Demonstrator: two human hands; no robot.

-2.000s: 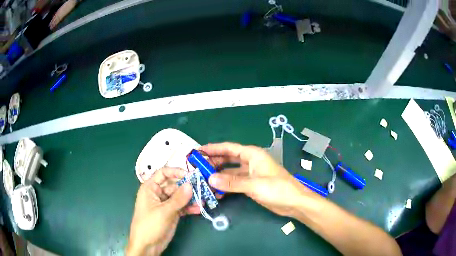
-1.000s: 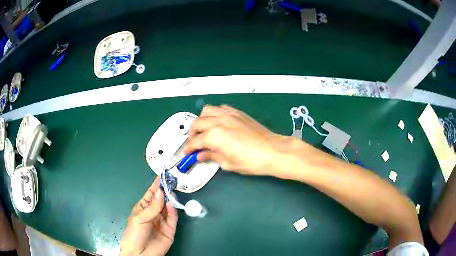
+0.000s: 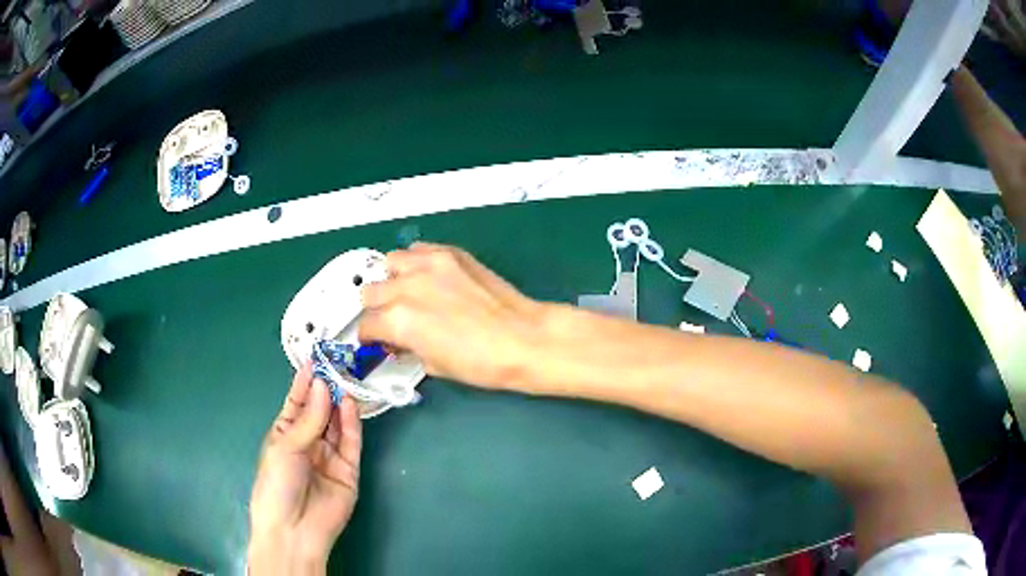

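Note:
The off-white housing shell (image 3: 326, 295) lies open on the green bench in front of me, two dark holes toward its upper left. The blue battery cell (image 3: 368, 359) lies in its recess, partly hidden by my right hand (image 3: 433, 309), whose fingertips are down inside the shell; what they touch is hidden. My left hand (image 3: 309, 461) pinches the blue circuit board (image 3: 329, 366) at the shell's lower left edge. Pale wires run from the board to a ring lead (image 3: 398, 393) at the shell's lower rim.
Grey square pieces (image 3: 716, 285) with ring leads lie right, partly behind my forearm. Small cream pads (image 3: 648, 484) are scattered there. Stacked housings (image 3: 70, 349) stand left. Beyond the whitish strip (image 3: 473, 189) lies a filled housing (image 3: 194, 161). A metal post (image 3: 900, 96) and another person's arm (image 3: 990, 135) are right.
The cell went from my right hand's grip into the shell's recess. The board moved from in front of the shell to its lower left edge. The view has shifted too.

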